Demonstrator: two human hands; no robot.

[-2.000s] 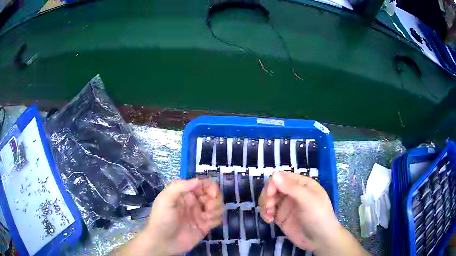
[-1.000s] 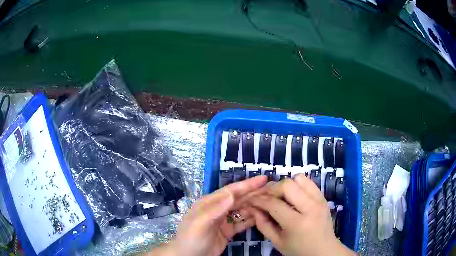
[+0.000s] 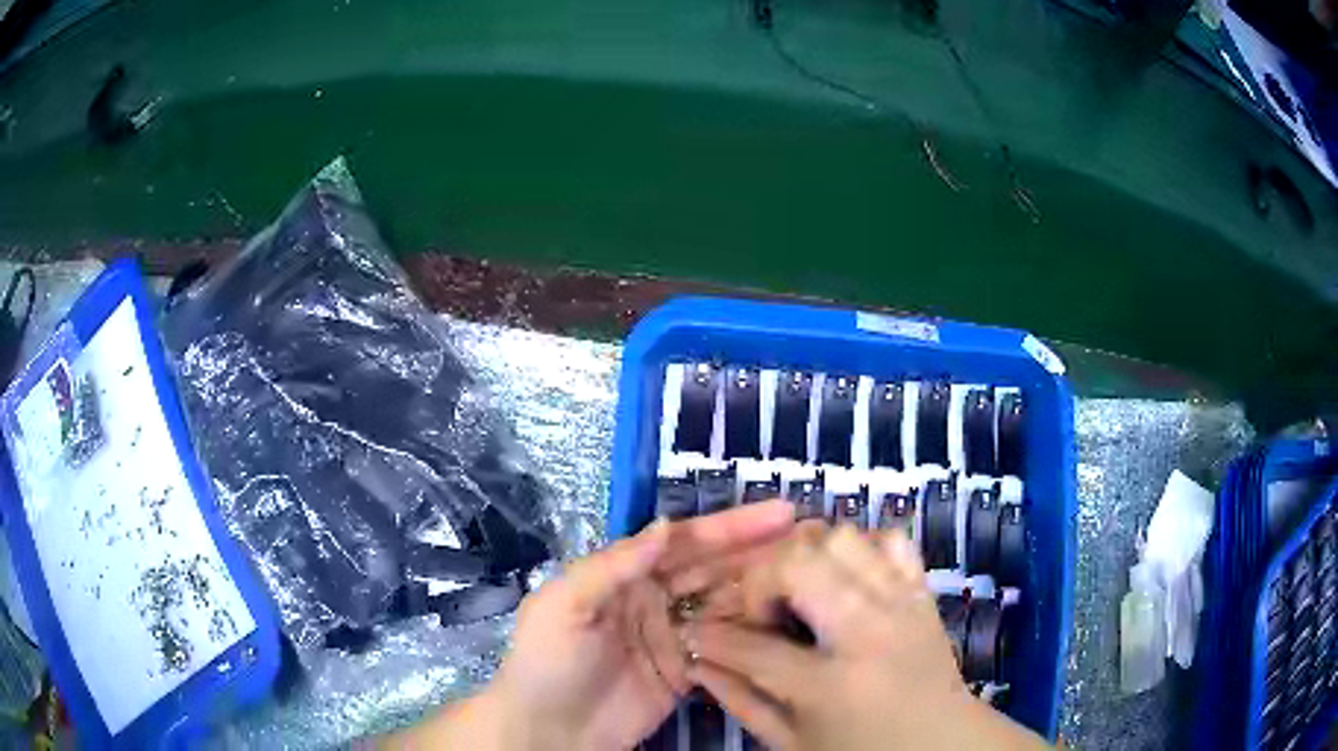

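Observation:
My left hand [image 3: 609,624] is cupped, palm up, over the lower left of the blue parts tray [image 3: 633,440]. Tiny brassy specks, which look like metal pieces [image 3: 685,606], lie in its palm. My right hand [image 3: 844,631] is over the tray, its curled fingers touching my left fingers and palm. Whether it pinches anything is hidden and blurred. Rows of black curved plastic parts [image 3: 795,420] stand in the tray with white dividers between them. My hands cover part of the lower rows.
A small-parts tray [image 3: 125,528] with dark specks is at far left, beside a clear bag of black parts [image 3: 345,426]. A white tissue [image 3: 1178,528], a translucent bottle [image 3: 1139,641] and stacked blue trays [image 3: 1230,587] are at right. A green conveyor belt [image 3: 587,176] runs behind.
My hands were apart two seconds ago and are now together. The right fingers have shifted slightly over the left palm since one second ago. The whole view has shifted, placing the tray further right.

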